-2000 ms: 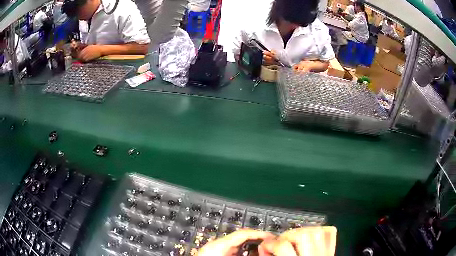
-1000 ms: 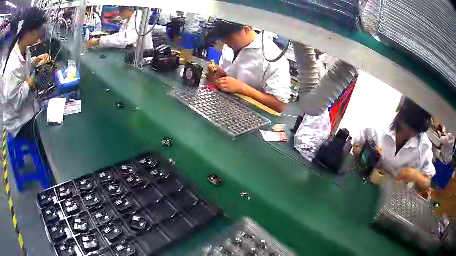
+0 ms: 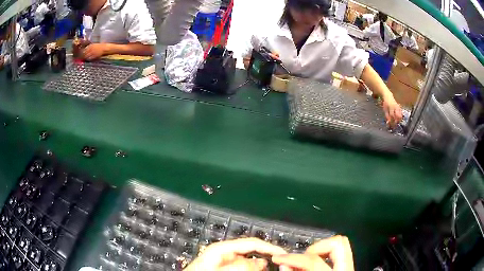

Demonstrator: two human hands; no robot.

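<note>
My left hand (image 3: 228,255) and my right hand (image 3: 318,256) meet at the bottom edge, bare and partly cut off. Their fingertips hold a small dark part (image 3: 260,258) between them, mostly hidden by the fingers. Under and behind the hands lies the clear tray (image 3: 159,222), with rows of small dark parts and a few gold-coloured ones near my left hand. The black tray (image 3: 79,204) lies left of it, with shiny dark parts in its left pockets and bare pockets at its right.
Loose small parts (image 3: 88,152) lie on the green bench beyond the trays, one (image 3: 208,189) just behind the clear tray. Stacked clear trays (image 3: 339,114) stand at the back right, near a facing worker (image 3: 313,47). Dark machine parts (image 3: 414,246) show at the lower right.
The view swung left and came back. Both hands were out of view one second ago and are in view again. A small loose part now lies behind the clear tray. The facing worker's arm has reached across the stacked trays.
</note>
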